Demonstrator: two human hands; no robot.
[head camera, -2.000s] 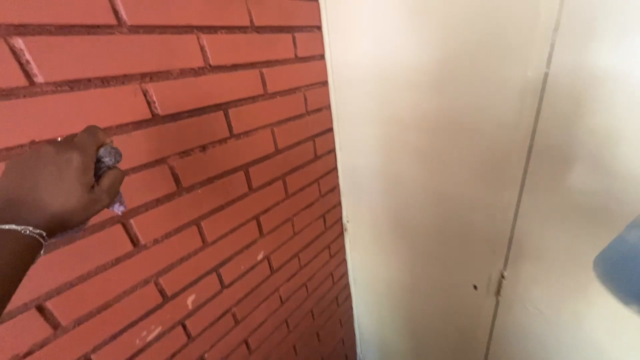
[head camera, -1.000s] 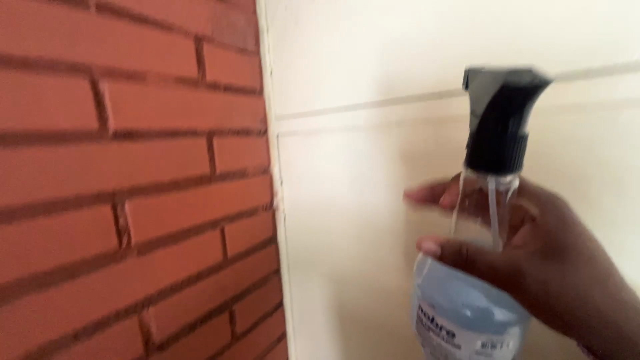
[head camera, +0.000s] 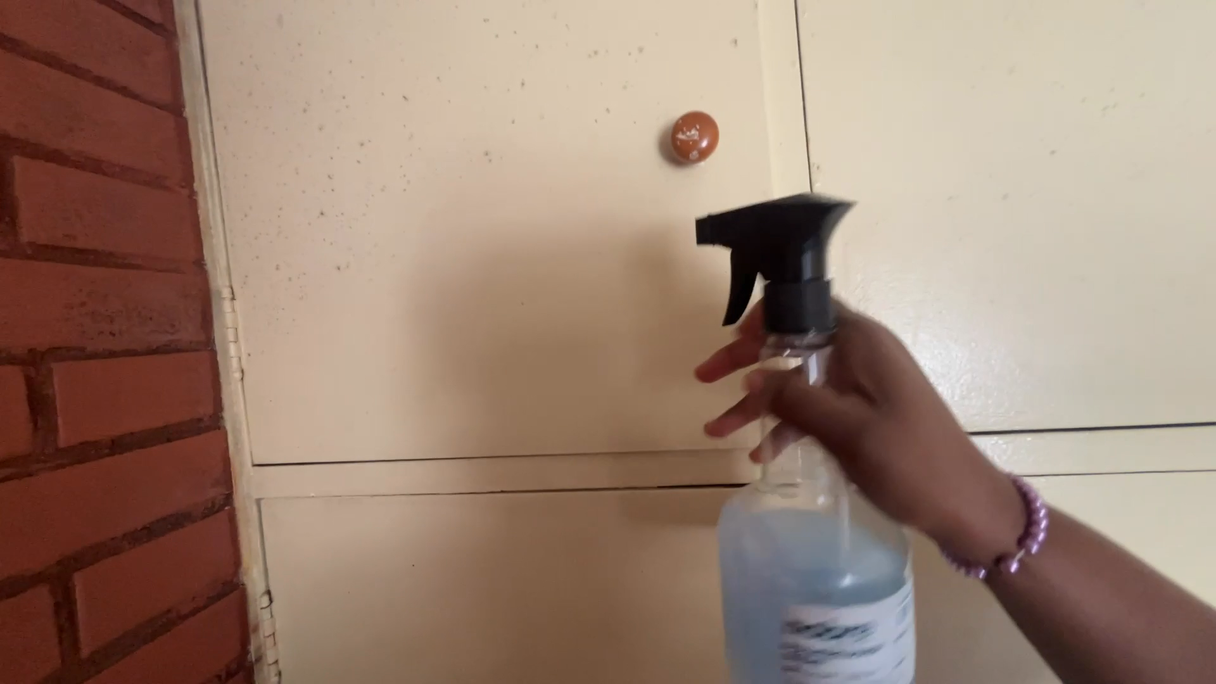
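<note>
My right hand (head camera: 869, 418) grips a clear plastic spray bottle (head camera: 817, 560) by its neck, with the thumb across the front and the fingers behind it. Blue liquid fills the lower part of the bottle, which bears a white label with writing. Its black trigger sprayer (head camera: 779, 247) points left, and no finger is on the trigger. The bottle stands upright in front of cream cupboard doors (head camera: 494, 313), just below a round brown knob (head camera: 694, 137). A purple bead bracelet circles my right wrist. My left hand is out of view.
A red brick wall (head camera: 123, 380) runs down the left side, next to the hinged edge of the cupboard. Small dark specks dot the upper left door. Another cream door (head camera: 1026, 237) lies to the right, and more panels sit below.
My left hand, holding a crumpled thing by the brick wall two seconds ago, is no longer in view. The view has swung to the cupboard, where the knob now shows.
</note>
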